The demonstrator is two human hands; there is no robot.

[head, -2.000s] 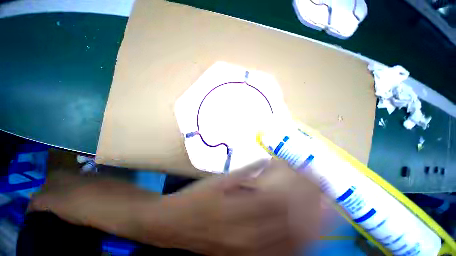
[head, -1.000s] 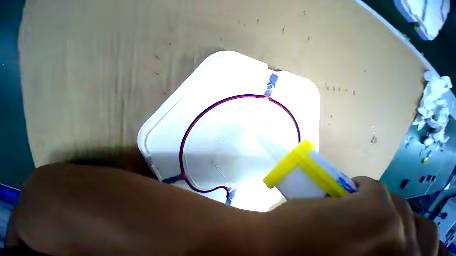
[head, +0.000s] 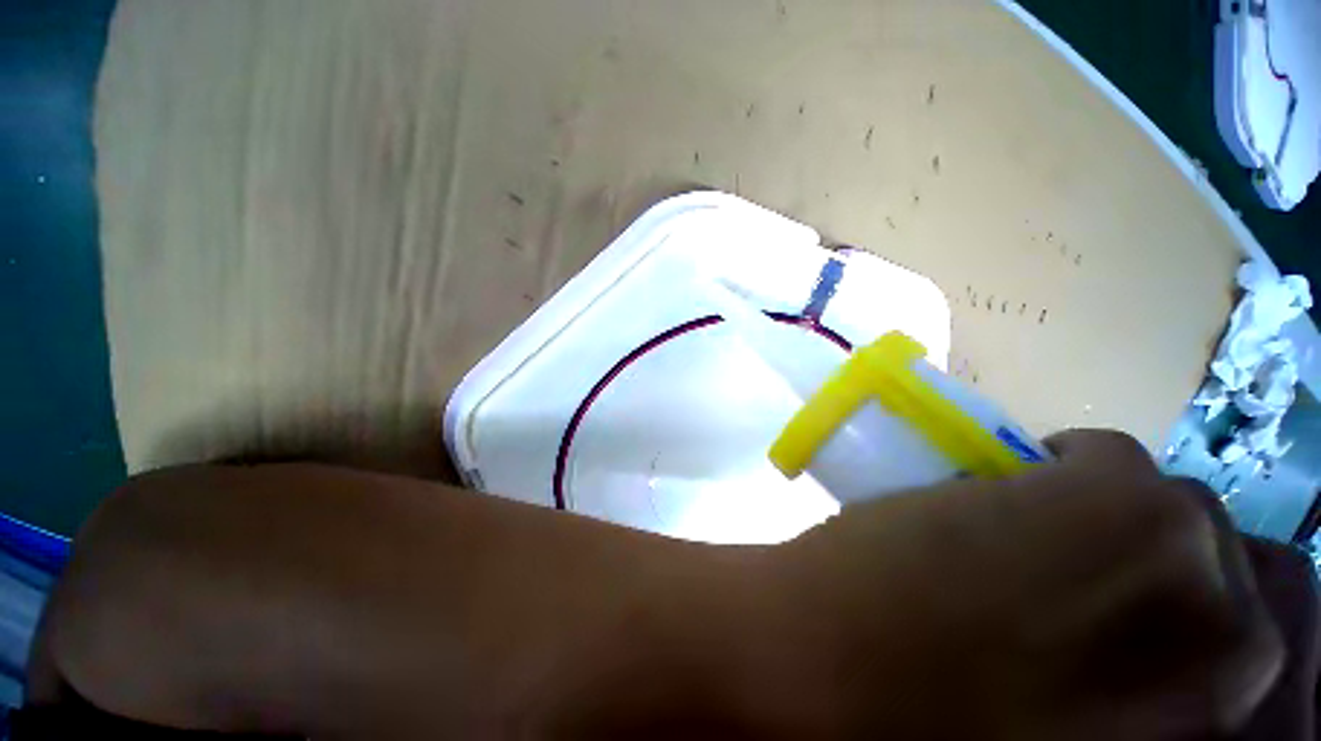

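Note:
The white six-sided housing [head: 681, 391] lies on the cardboard sheet [head: 319, 217]. A dark red and black wire [head: 609, 379] curves on it, with a grey-blue tab [head: 827, 287] near its upper right edge. My left hand [head: 1145, 579] comes across from the left and is closed around the caulking gun's cartridge [head: 949, 420], behind the yellow front ring [head: 855, 398]. The translucent nozzle [head: 768, 348] points up-left over the housing and crosses the wire; its tip is hard to see in the glare. My forearm hides the housing's lower part. My right hand cannot be made out.
Another white housing with a wire [head: 1272, 102] is at the top right, on the dark green surface beyond the white edge strip [head: 1130, 116]. Crumpled white paper [head: 1257, 355] lies at the right edge of the cardboard. Small dark marks dot the cardboard.
The view has moved closer since the oldest frame. In the last second, the nozzle has shifted toward the housing's upper part, and my forearm now covers the lower wire bend and tabs.

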